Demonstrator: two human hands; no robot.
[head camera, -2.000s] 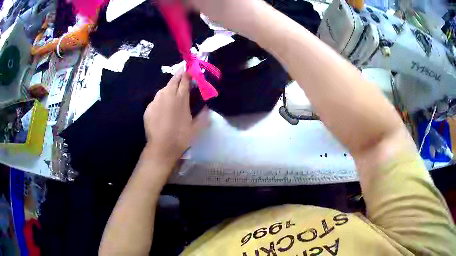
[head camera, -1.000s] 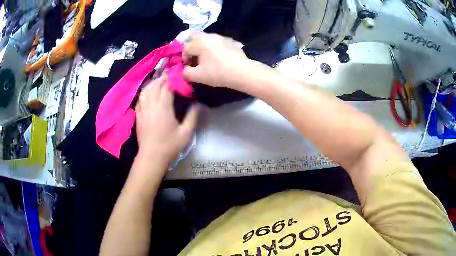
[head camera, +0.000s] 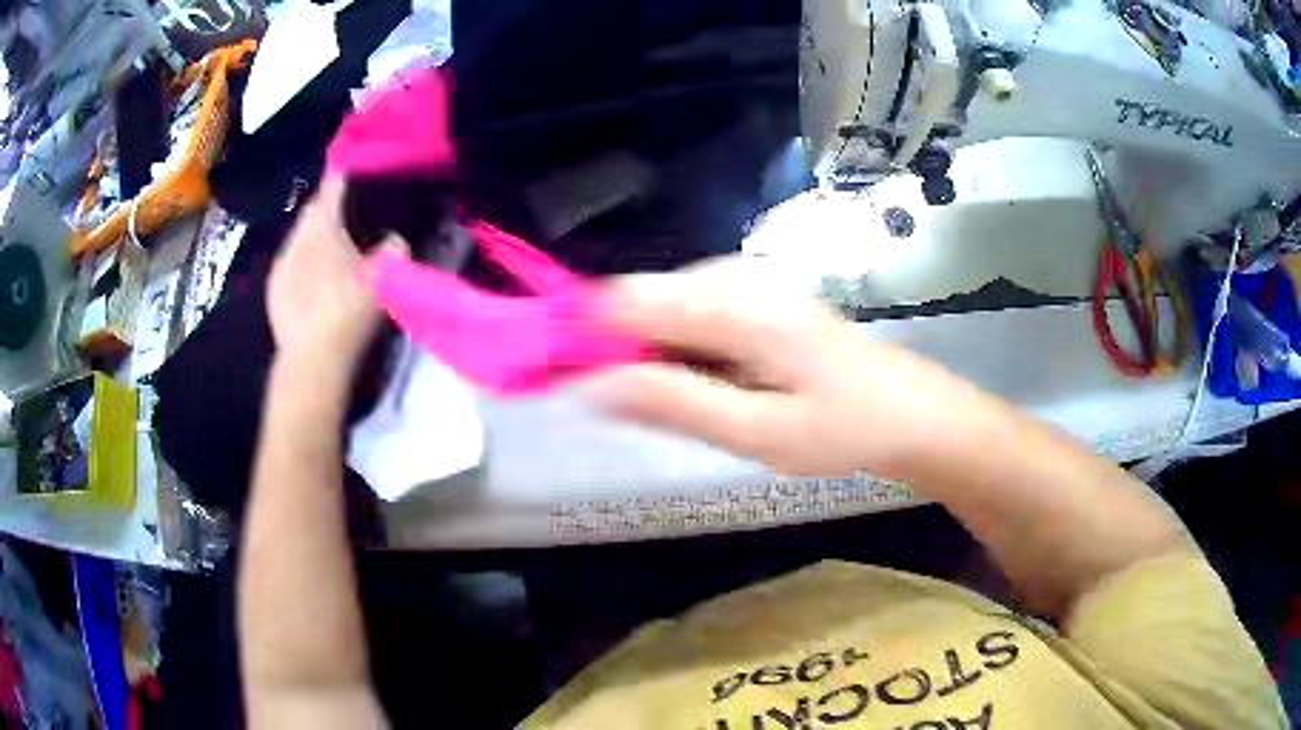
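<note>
A bright pink cloth piece (head camera: 492, 331) is stretched between my hands, blurred by motion. My right hand (head camera: 742, 364) grips its right end over the white tabletop. My left hand (head camera: 325, 271) is at its left end, its fingertips partly hidden by the cloth, with another pink part (head camera: 402, 126) above it. Black fabric (head camera: 642, 86) lies behind and to the left. A white scrap (head camera: 418, 428) hangs below the pink cloth, beside my left wrist.
The white sewing machine (head camera: 1170, 129) stands at the right. Scissors (head camera: 1137, 292) with red and yellow handles lie by it. A blue holder (head camera: 1256, 335) is at the far right. A yellow box (head camera: 114, 442) and an orange tool (head camera: 179, 171) are at the left.
My right hand has moved right and down, pulling the pink cloth with it. My left hand has moved left and up. The white scrap now shows more fully.
</note>
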